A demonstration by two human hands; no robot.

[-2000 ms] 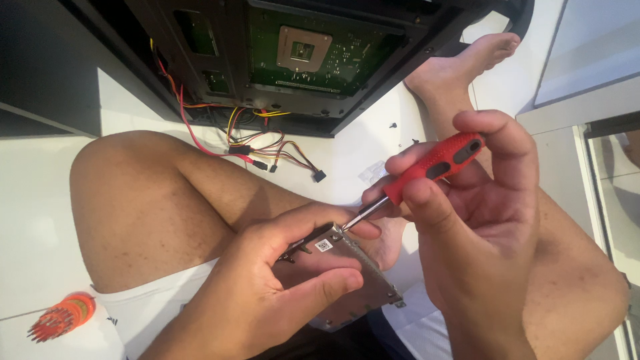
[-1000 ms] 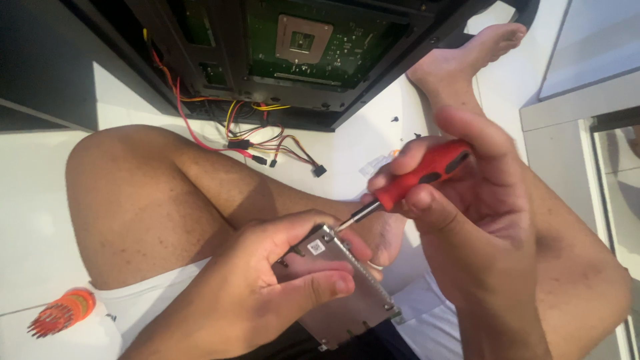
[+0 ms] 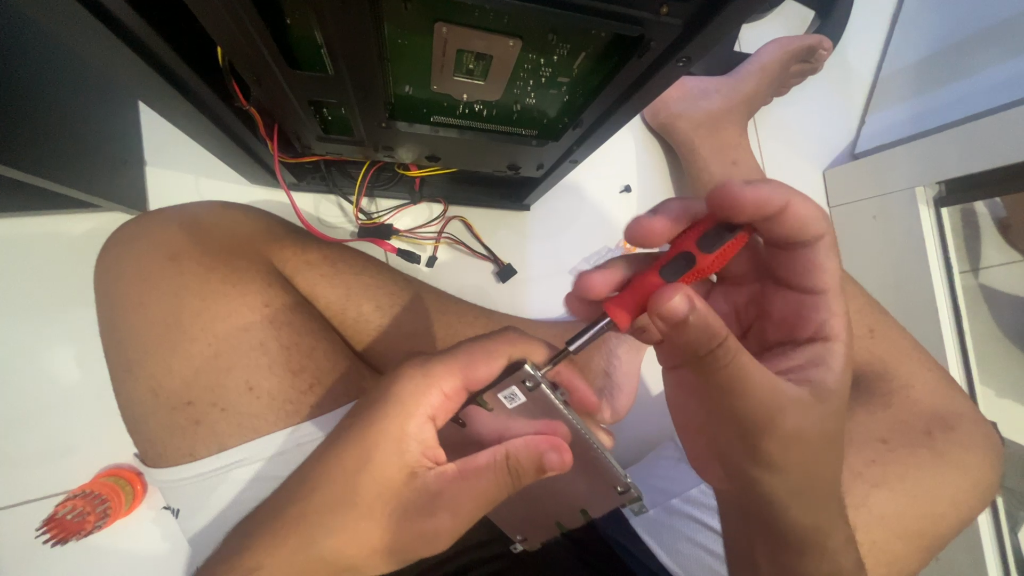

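Note:
My left hand (image 3: 480, 448) grips a flat metal drive bracket (image 3: 564, 472) by its left side, thumb across its face. The bracket has a small white label with a printed code near its upper corner. In my right hand (image 3: 752, 344) is a red-handled screwdriver (image 3: 680, 268) with dark grey pads, held by thumb and fingers and slanting down to the left. Its tip is at the bracket's upper corner, by the edge; whether it sits in a screw cannot be seen. Part of the bracket is hidden behind my left hand.
An open black computer case (image 3: 448, 156) with a green circuit board (image 3: 560, 72) stands ahead. Loose power cables (image 3: 448, 232) and a red cable (image 3: 296, 208) trail onto the white floor. A small screw (image 3: 626, 190) lies right of the case. An orange bit holder (image 3: 96, 500) is at lower left.
The screwdriver stays at the bracket's corner while my right fingers shift around its handle, now more spread than a second ago. My left hand keeps its hold on the bracket.

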